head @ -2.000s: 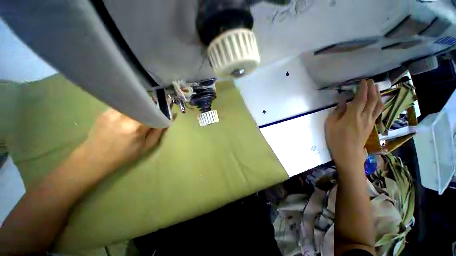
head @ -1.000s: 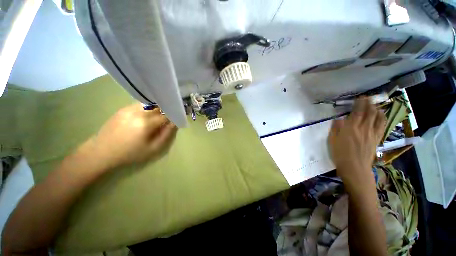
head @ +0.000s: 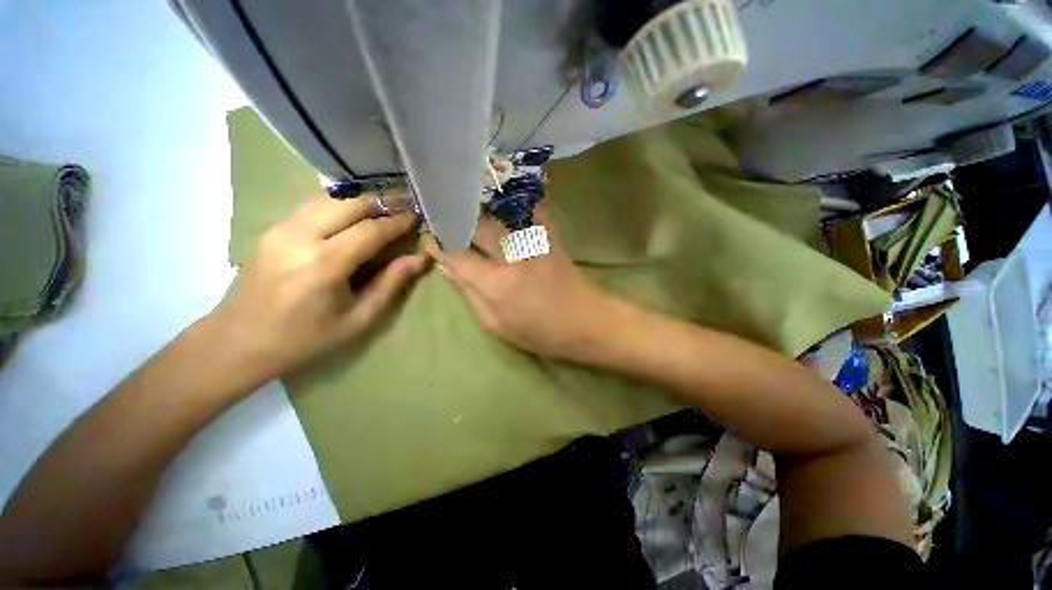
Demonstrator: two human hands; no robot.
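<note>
The olive garment panel [head: 427,392] lies across the machine bed under the sewing machine head [head: 433,104]. My left hand [head: 312,271] rests on the panel left of the needle area, its fingertips pressed on the cloth. My right hand [head: 525,294] is just right of it, thumb and fingers at the cloth beside the tension assembly [head: 517,202]. The fingertips of both hands nearly meet below the machine's pointed front cover, which hides the needle and part of the fingertips.
A folded olive bundle [head: 35,242] lies at the table's left edge. On the right are a wooden box of scraps [head: 854,248], a white bin [head: 1001,346] and heaped cloth [head: 738,496]. Printed ruler marks show on the white table [head: 248,461].
The panel has shifted right and now covers the bed on the right, baring the table on the left. My right hand has moved from beside the scrap box to the cloth near the needle.
</note>
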